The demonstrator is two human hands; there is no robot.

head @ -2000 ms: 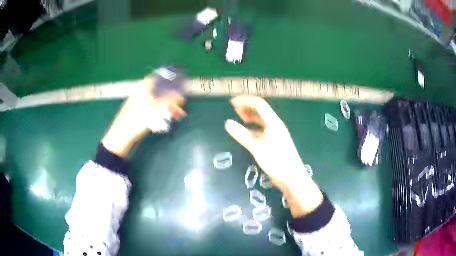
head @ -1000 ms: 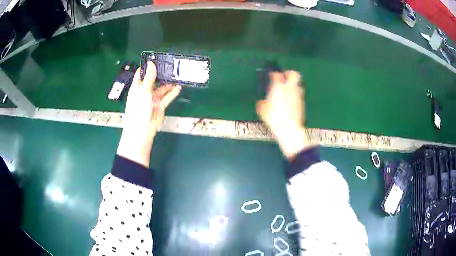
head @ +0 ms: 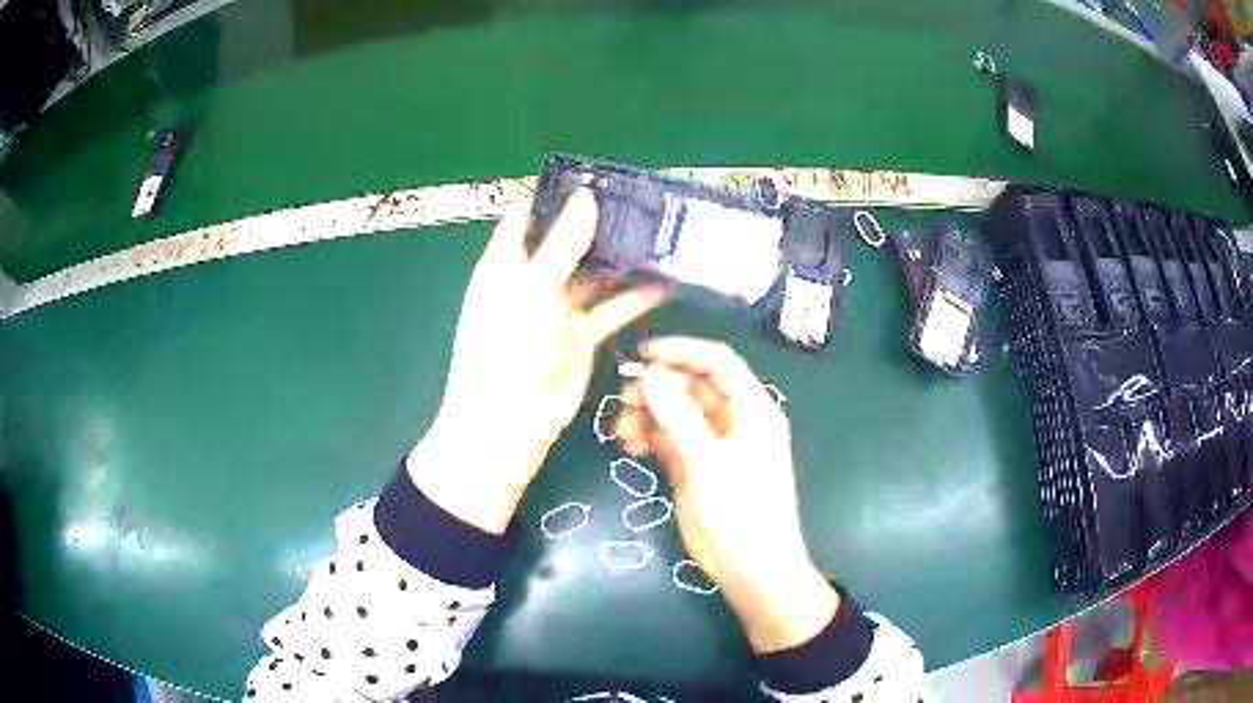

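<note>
My left hand (head: 529, 330) holds a dark phone housing (head: 625, 227) by its left end, above the bench. The housing lies sideways, with a white keypad block (head: 721, 247) at its right part. My right hand (head: 708, 433) is just below it, thumb and fingers pinched at a small pale part (head: 631, 368) with a thin reddish wire. Several white rings lie loose on the bench, one of them a white ring (head: 565, 519) at the lower left of the group. A second phone housing (head: 807, 282) lies right of the held one.
More phone housings (head: 945, 309) lie beside the tall stack of black trays (head: 1141, 357) at right. A pale stained strip (head: 289, 245) separates bench and green conveyor (head: 412, 96). Dark units lie on the conveyor at far left (head: 157, 176) and right (head: 1017, 116). A red stool (head: 1099, 659) stands at lower right.
My left hand has brought the housing back from over the conveyor to above the bench. My right hand has also come back and now pinches a small wired part. Another housing now lies near the strip.
</note>
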